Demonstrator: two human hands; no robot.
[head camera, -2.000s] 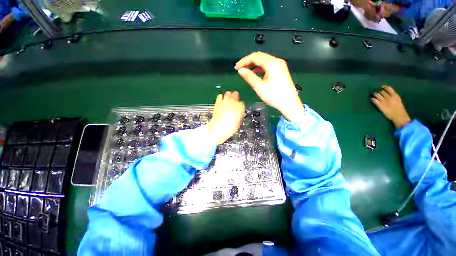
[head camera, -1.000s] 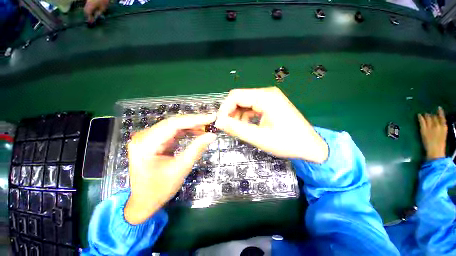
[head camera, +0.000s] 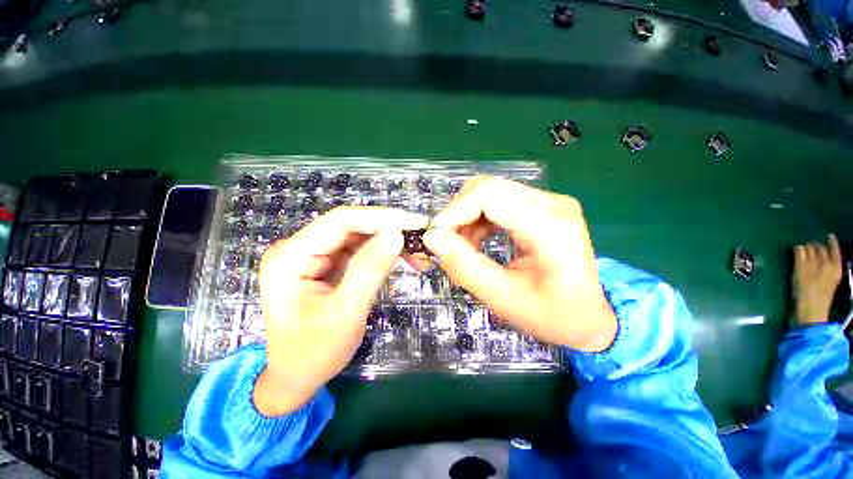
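Note:
A small dark unit (head camera: 414, 240), likely a watch housing, is held between the fingertips of both hands above the clear blister tray (head camera: 281, 168). My left hand (head camera: 323, 295) grips its left side with thumb and fingers. My right hand (head camera: 524, 257) pinches at its right side. Whether a smaller part is in the right fingertips cannot be told. The clear tray has rows of pockets with small dark round parts and strong glare; my hands hide its middle.
A black blister tray (head camera: 79, 253) lies at left, with a dark phone-like slab (head camera: 180, 245) beside it. Assembled units (head camera: 636, 139) stand singly on the green surface beyond and at right (head camera: 743, 263). Another person's hand (head camera: 816, 278) rests at the right edge.
Both hands came back from beyond the tray and met over it around the dark unit. Over the last second they stay together there, while the view shifts slightly.

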